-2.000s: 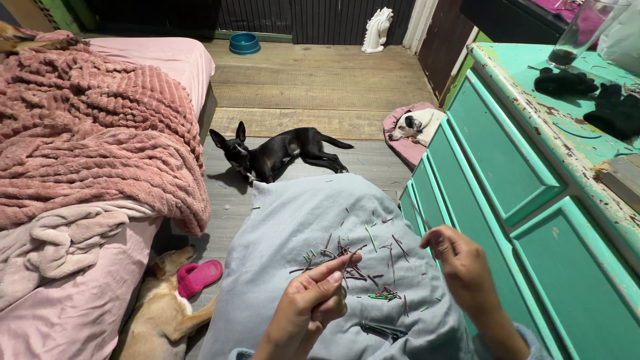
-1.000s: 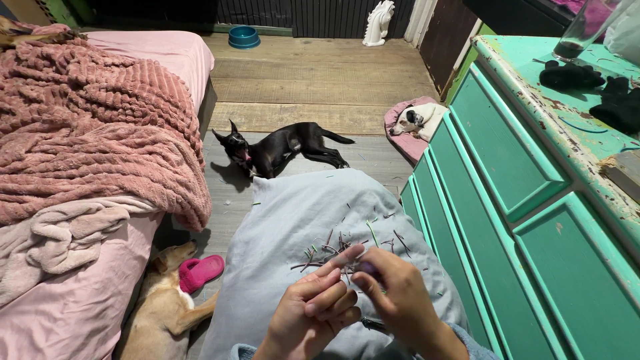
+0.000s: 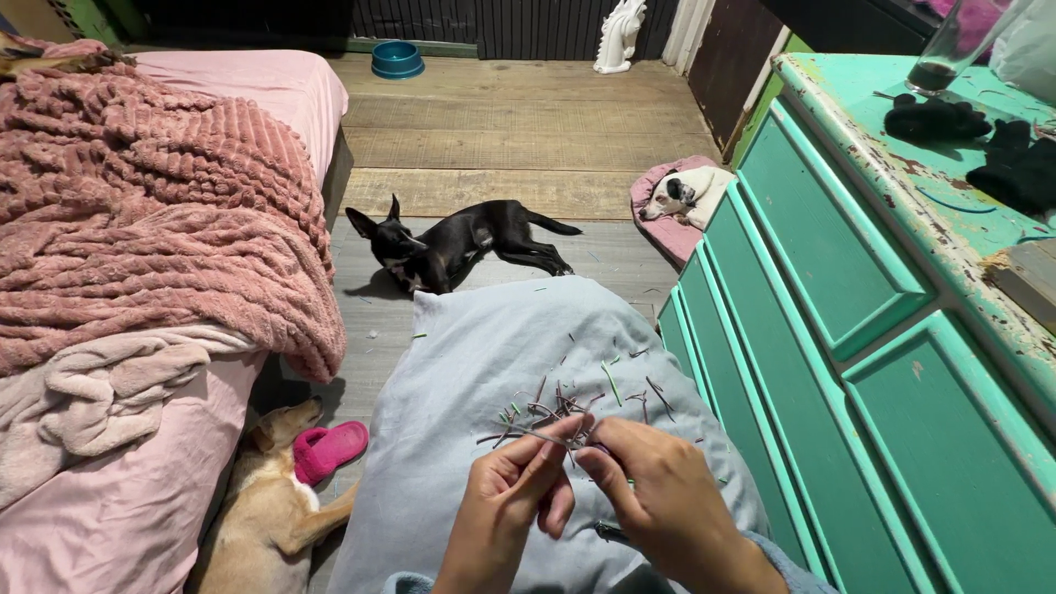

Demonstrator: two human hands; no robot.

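Between finger and thumb, my left hand (image 3: 524,483) pinches a thin greyish strand (image 3: 536,432), whose free end points left. My right hand (image 3: 660,487) meets it at the fingertips, with its fingers closed on a small dark piece (image 3: 602,450) that is mostly hidden. Both hands are above a light blue-grey pillow (image 3: 462,396). Many short brown and green strand pieces (image 3: 610,384) are scattered on the cloth beyond my fingers. Partly under my right hand lies a dark tool (image 3: 612,533), too covered to name.
A black dog (image 3: 478,239) lies beyond the pillow; a tan dog (image 3: 264,511) lies at the lower left by a pink slipper (image 3: 330,451). A white dog (image 3: 697,194) rests on a pink pet bed (image 3: 660,235). The bed (image 3: 305,91) stands left, a turquoise dresser (image 3: 825,239) right.
My right hand has moved left from beside the dresser to meet my left hand. The black dog's head has shifted.
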